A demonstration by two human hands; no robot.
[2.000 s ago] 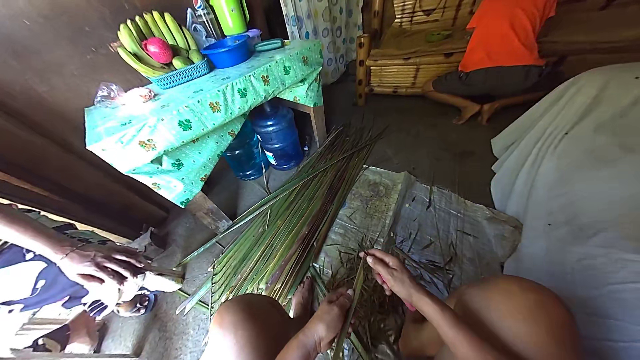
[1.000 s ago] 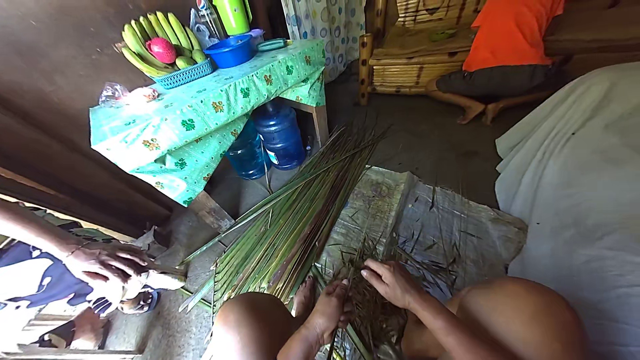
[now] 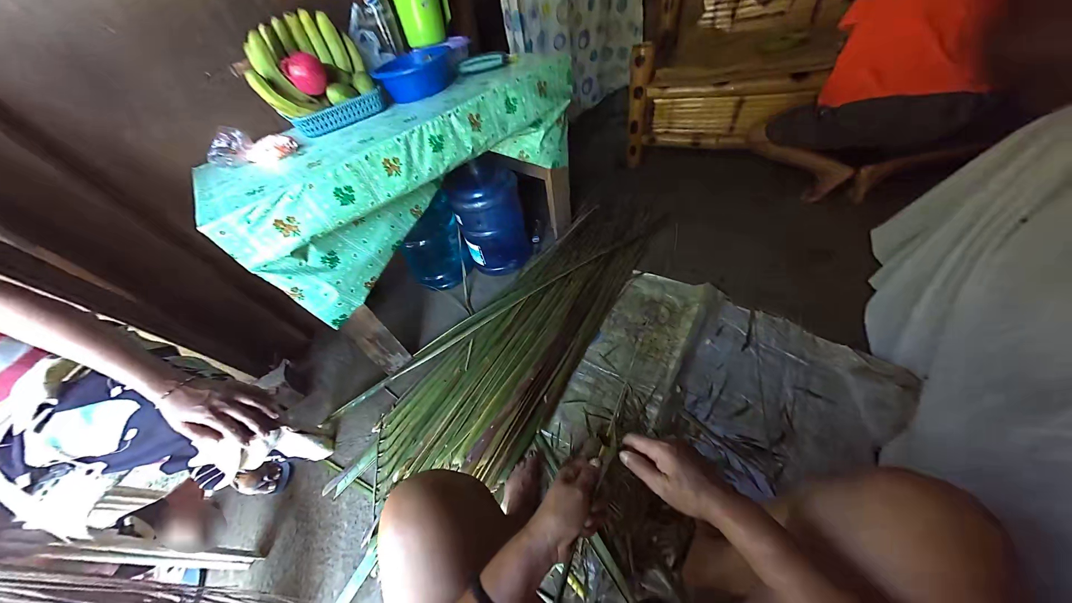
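Note:
Between my knees, my left hand [image 3: 571, 501] is closed around a thin palm leaf strip [image 3: 611, 435]. My right hand [image 3: 670, 471] lies just to the right, its fingertips at the strip's side; whether they pinch it is unclear. A large bundle of long green and brown palm leaves [image 3: 502, 377] lies on the floor, left of and beyond my hands. Dark leaf shreds [image 3: 641, 519] are piled beneath my hands, and more are scattered over a worn grey sheet [image 3: 770, 377].
A table with a green patterned cloth [image 3: 343, 193] holds a fruit basket [image 3: 339, 113] and a blue basin [image 3: 414, 75]. Water jugs [image 3: 486, 218] stand beneath. Another person's hand [image 3: 222, 409] is at left; a person in orange [image 3: 909, 54] sits by a bamboo bench [image 3: 729, 117]. White cloth [image 3: 988, 276] hangs at right.
My left hand stays low between my knees. My right hand was on the strip two seconds ago and has shifted slightly beside it. The leaf bundle lies as before.

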